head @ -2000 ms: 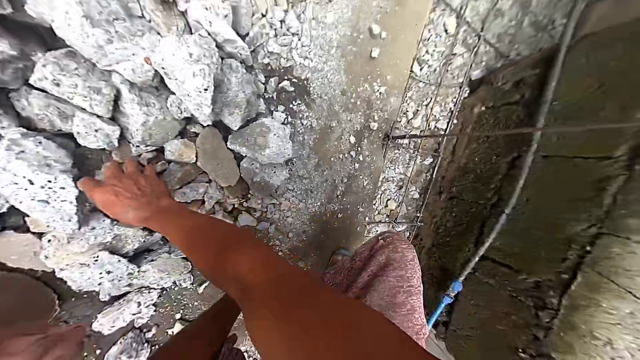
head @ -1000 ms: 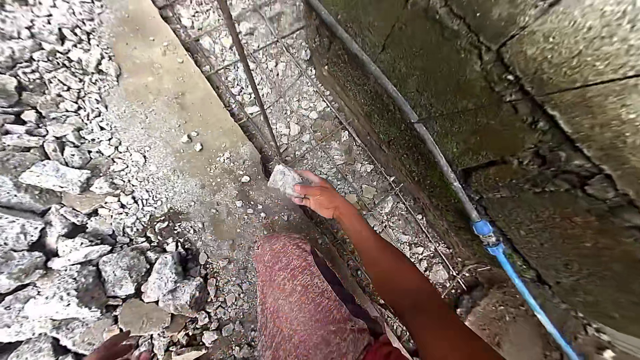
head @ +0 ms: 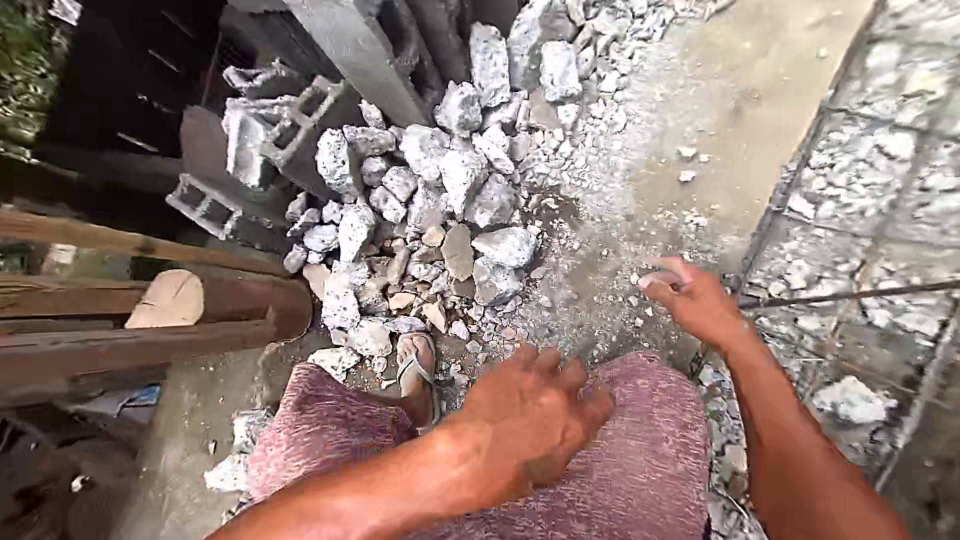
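My left hand [head: 536,412], back up with bent, spread fingers, hovers over the patterned cloth on my knee [head: 637,435]; its palm is hidden and no held thing shows. To its right, my right hand [head: 694,300] is over the gritty concrete strip [head: 600,262], thumb and forefinger curved with a gap between them and no stone visible. Ahead and left of both hands lies a heap of broken concrete chunks [head: 461,176], with a flat brown stone [head: 457,253] among smaller rubble. A pale chunk [head: 855,399] lies on the rubble bed at the right.
Hollow concrete blocks [head: 206,206] and a grey post [head: 360,52] stand behind the heap. Wooden beams [head: 150,300] reach in from the left. A steel bar [head: 855,295] crosses the rubble bed at right. My sandalled foot [head: 416,375] is beside the heap.
The view has swung left. One second ago my right hand held a pale stone over the rubble bed; no stone shows in it now. My left hand has come over my knee.
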